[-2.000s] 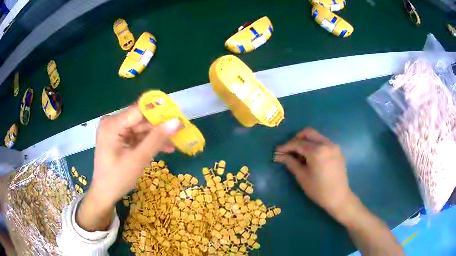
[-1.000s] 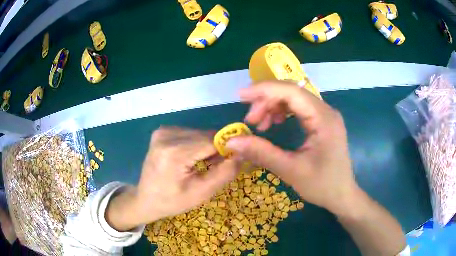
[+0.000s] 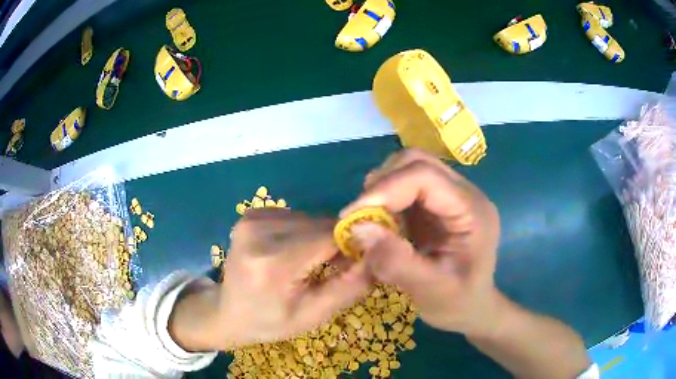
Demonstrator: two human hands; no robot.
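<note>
A yellow base plate (image 3: pixel 363 220) is held end-on between my two hands, above the pile of inserts (image 3: pixel 356 333). My right hand (image 3: pixel 437 244) pinches it with thumb and fingers. My left hand (image 3: pixel 285 277) is against its left side, with small yellow-tan inserts (image 3: pixel 320 272) showing among its fingers. The far part of the plate is hidden by my hands. A thick stack of base plates (image 3: pixel 430 104) rests tilted on the pale rail beyond my right hand.
Pale metal rail (image 3: pixel 252 141) crosses the view. Beyond it, the green belt carries yellow body shells (image 3: pixel 176 72) and base plates (image 3: pixel 180 29). A bag of inserts (image 3: pixel 63 259) lies left, a bag of pale parts (image 3: pixel 652 207) right. Loose inserts (image 3: pixel 261 200) lie beyond my left hand.
The left hand has brought the base plate to the centre and the right hand has joined it. The belt's shells have shifted right in view, and the stack appears further right too.
</note>
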